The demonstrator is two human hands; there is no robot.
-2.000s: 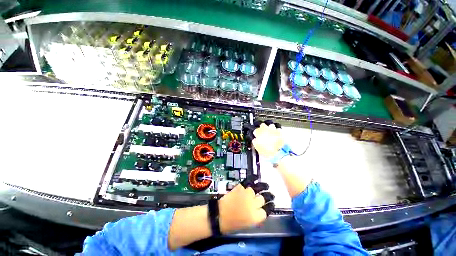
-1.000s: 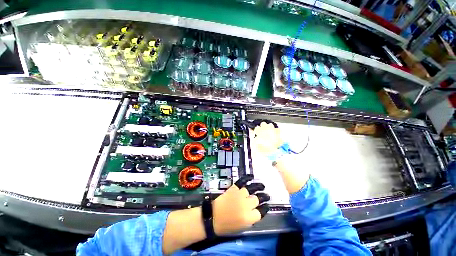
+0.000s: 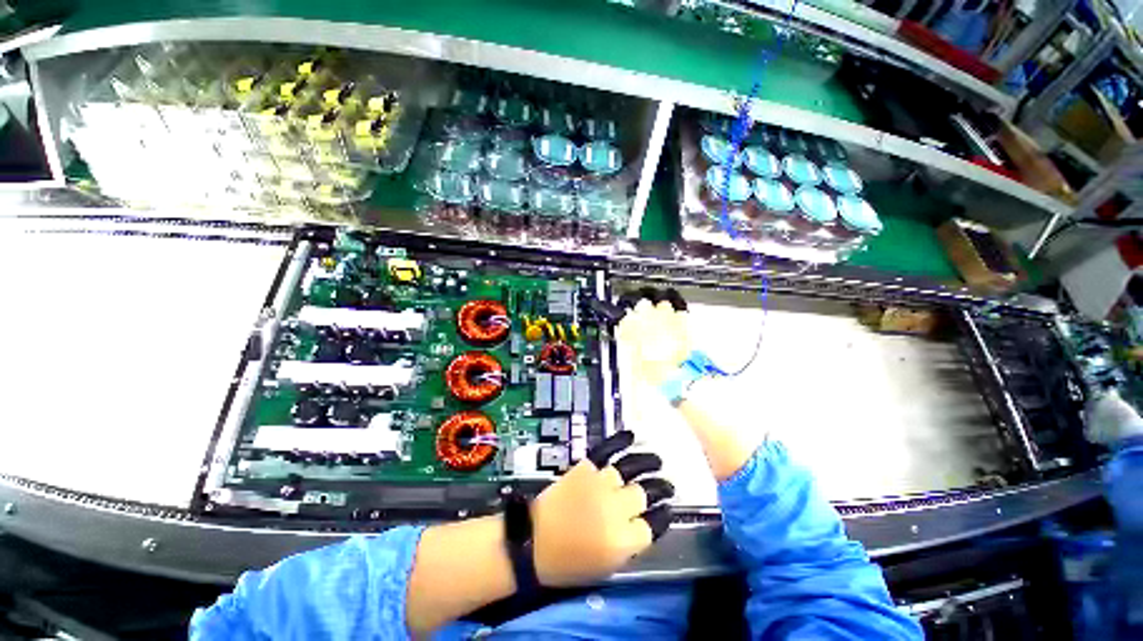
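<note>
A green circuit board [image 3: 426,288] lies in a black carrier [image 3: 376,500] on the conveyor. It bears three large orange-copper rings [image 3: 474,377] in a column, a smaller ring [image 3: 558,358], three white-silver bars [image 3: 345,374] and grey blocks [image 3: 553,393]. My right hand [image 3: 652,336], with black finger cots and a light blue wrist strap, is at the carrier's upper right edge; its fingertips are partly hidden. My left hand [image 3: 599,511], with black finger cots and a black wristband, is at the lower right corner by the front rail, fingers slightly apart, nothing seen in it.
Behind the conveyor, a green shelf [image 3: 552,65] holds clear trays with yellow-topped parts [image 3: 320,107], teal-topped parts [image 3: 527,194] and pale-blue-topped round parts [image 3: 792,182]. A blue cord [image 3: 761,88] hangs down. A black carrier [image 3: 1022,388] and a person's gloved hand [image 3: 1111,418] are at right.
The view has shifted, and the carrier with the board has moved slightly left against the shelf. Both hands stay near its right edge. A gloved hand has appeared at the far right.
</note>
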